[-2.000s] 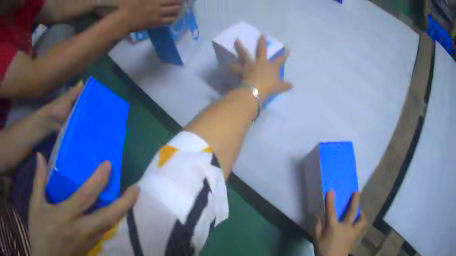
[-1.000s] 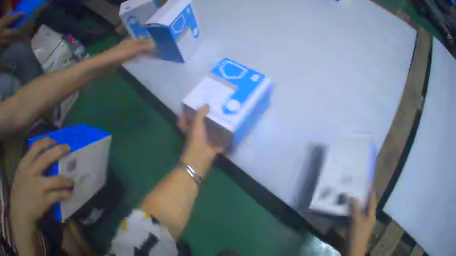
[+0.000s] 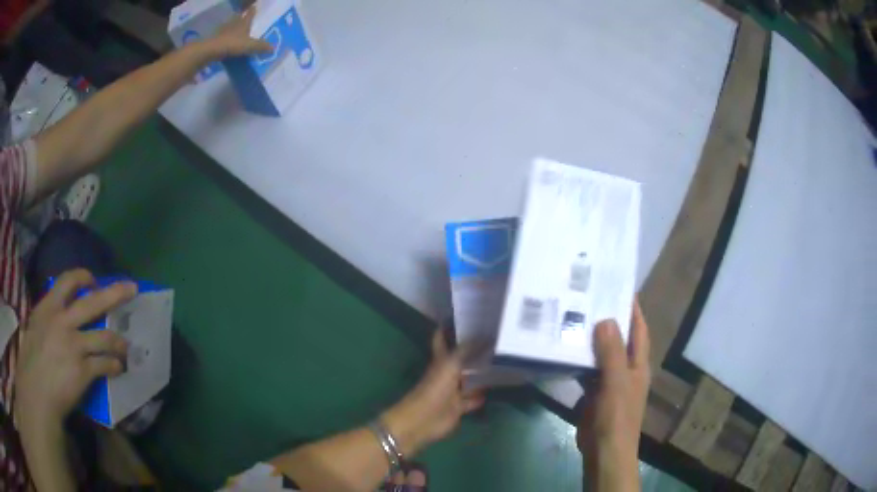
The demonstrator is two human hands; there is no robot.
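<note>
My left hand, with a bracelet at the wrist, grips the lower left end of a blue and white retail box. My right hand holds a second retail box by its lower right edge, thumb on the white face. That face shows small dark pictures and print. The second box overlaps the right part of the first, hiding it and some left fingertips. Both boxes are at the near edge of the white-covered table; I cannot tell whether they touch it.
At the upper left, a neighbour's hand is on one of two standing blue and white boxes. At the lower left, another hand holds a box. Wooden pallet slats separate the table from another white sheet. The floor is green.
My left hand has brought its box right and nearer, and my right hand has moved its box left and raised it, so they now overlap. A neighbour's hand has reached onto the upper-left boxes.
</note>
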